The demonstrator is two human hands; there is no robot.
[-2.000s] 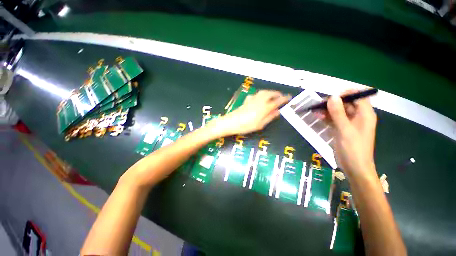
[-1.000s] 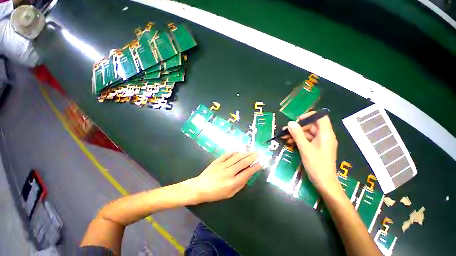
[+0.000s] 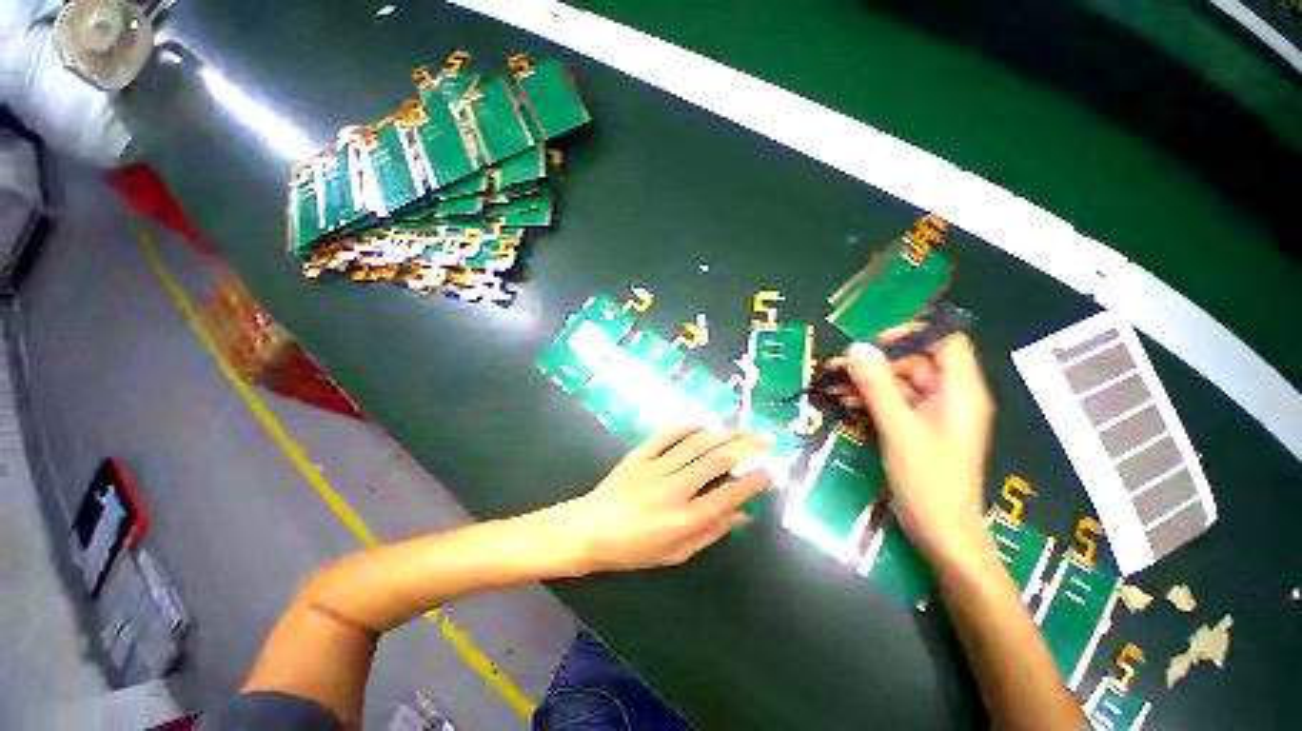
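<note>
My left hand (image 3: 683, 497) lies flat with its fingertips on a green circuit board (image 3: 768, 454) in the row in front of me. My right hand (image 3: 925, 414) holds black tweezers (image 3: 900, 343), slightly blurred, with the tip beside the upright board (image 3: 780, 369) and just above the board under my left fingers. Each board has an orange-gold flex tail (image 3: 768, 309) at one short end. More boards (image 3: 840, 488) of the row lie partly under my right hand and wrist. Whether a piece sits at the tweezer tip, I cannot tell.
A fanned board stack (image 3: 429, 157) lies at the upper left. A few overlapping boards (image 3: 888, 293) lie near the white rail (image 3: 857, 143). A white adhesive sheet (image 3: 1121, 429) with grey rectangles lies at the right, above cream scraps (image 3: 1202, 650). Another person's sleeve (image 3: 57, 86) shows at upper left.
My right hand with the tweezers has moved from the adhesive sheet to the boards. My left hand has left the sheet's edge and come down onto a board. The view has also shifted.
</note>
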